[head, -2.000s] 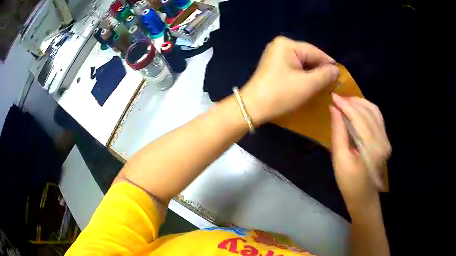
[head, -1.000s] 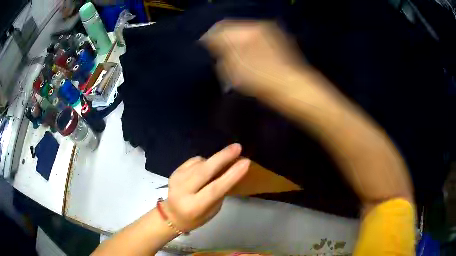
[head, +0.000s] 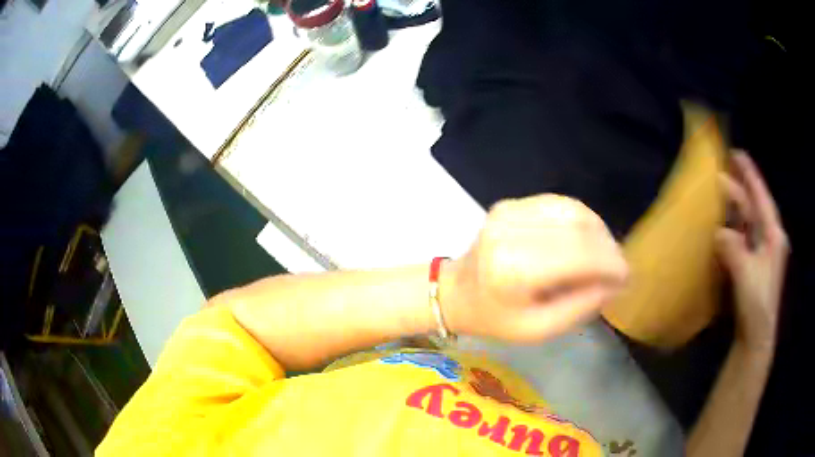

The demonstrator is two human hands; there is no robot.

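The yellow-orange template [head: 672,259] is tilted up over the dark cloth pile [head: 554,116], slightly blurred, with its narrow end pointing away from me. My right hand [head: 755,245] holds its right edge, fingers partly hidden at or behind it. My left hand [head: 545,268] is curled with the back of the hand up, at the template's lower left edge. Its fingertips are blurred, and whether they pinch the template or cloth cannot be told. No pen can be made out in either hand.
The white table [head: 357,170] has a chipped front edge. A glass jar [head: 335,45] with a dark red lid, a small black cylinder [head: 368,25] and a dark blue fabric scrap [head: 237,46] are at the back left. Yellow metal frames [head: 76,286] show at lower left.
My right hand has come back from across the pile and now holds the template, which is lifted. My left hand has gone from spread to curled. The view has shifted.
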